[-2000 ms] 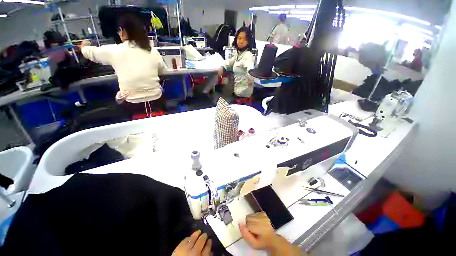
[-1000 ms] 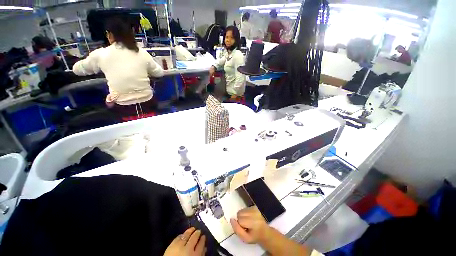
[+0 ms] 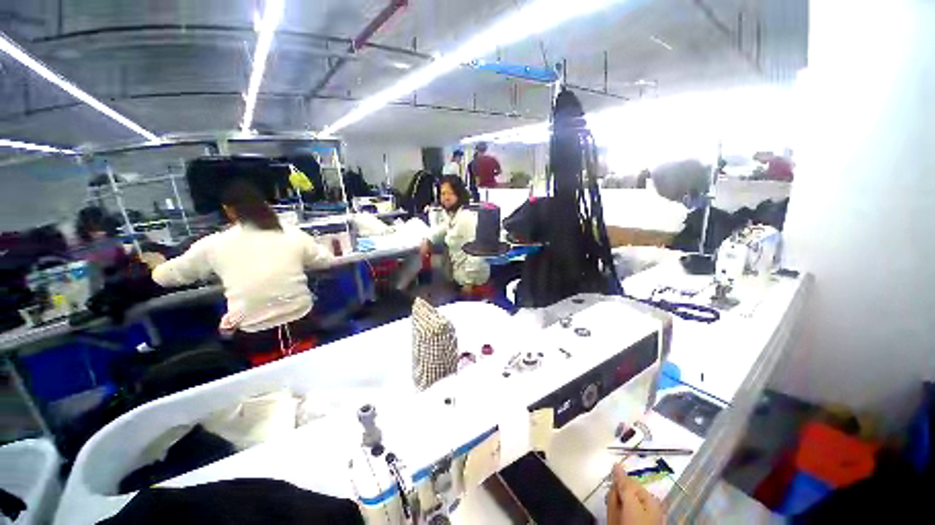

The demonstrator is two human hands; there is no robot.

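Note:
My right hand [image 3: 632,498] is at the bottom edge, right of the phone, cut off by the frame. Its fingertips are at the left end of the small thread snips [image 3: 650,473]; whether they grip them I cannot tell. My left hand is out of view. The black garment piece [image 3: 241,502] lies at the bottom left, left of the white sewing machine head [image 3: 477,441]. The needle and presser foot are below the frame. The black smartphone [image 3: 545,492] lies under the machine arm.
A thin metal tool [image 3: 656,450] lies behind the snips. A flat dark case [image 3: 689,412] is at the table's right. A checked pouch [image 3: 433,346] stands behind the machine, near a white trough [image 3: 92,461] holding cloth. Black strips [image 3: 576,195] hang behind. Several people work beyond.
The view has tilted up, showing the ceiling lights. My right hand has moved right, from beside the needle area to the snips. My left hand has dropped out of view.

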